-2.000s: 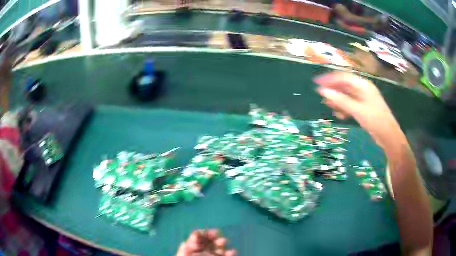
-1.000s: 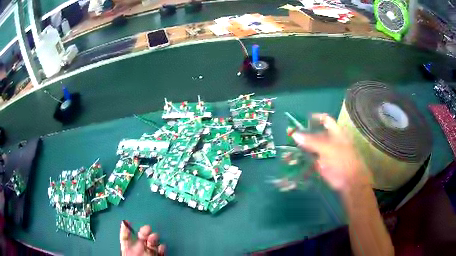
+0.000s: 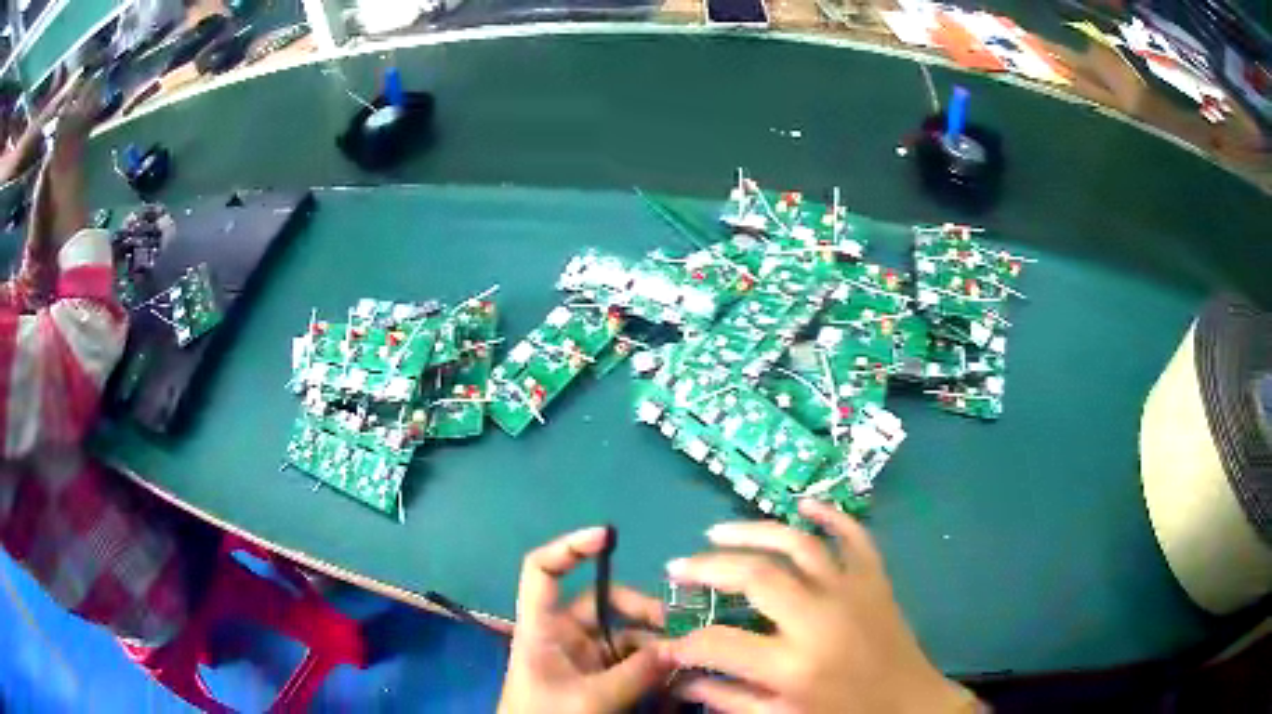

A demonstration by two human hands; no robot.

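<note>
My left hand (image 3: 579, 628) is at the bottom middle, near the table's front edge, with a thin dark strip (image 3: 606, 593) pinched in its fingers. My right hand (image 3: 795, 621) is just beside it, holding a green circuit board panel (image 3: 709, 608) that its fingers partly cover. The hands nearly touch, and the far side of the panel is hidden. A large heap of board panels (image 3: 753, 433) with white leads and red-orange parts lies beyond my hands. A smaller heap (image 3: 356, 398) lies to the left and a stack (image 3: 963, 314) to the right.
A foam tape roll (image 3: 1207, 460) stands at the right edge. A black tray (image 3: 209, 307) with boards is at left, beside a person in a checked sleeve (image 3: 70, 335). Black-based, blue-topped holders (image 3: 388, 123) stand at the back. A red stool (image 3: 258, 628) is below left.
My right hand has come from the tape roll side to beside my left hand, with a board panel in it. The view has swung, so the heaps appear further right.
</note>
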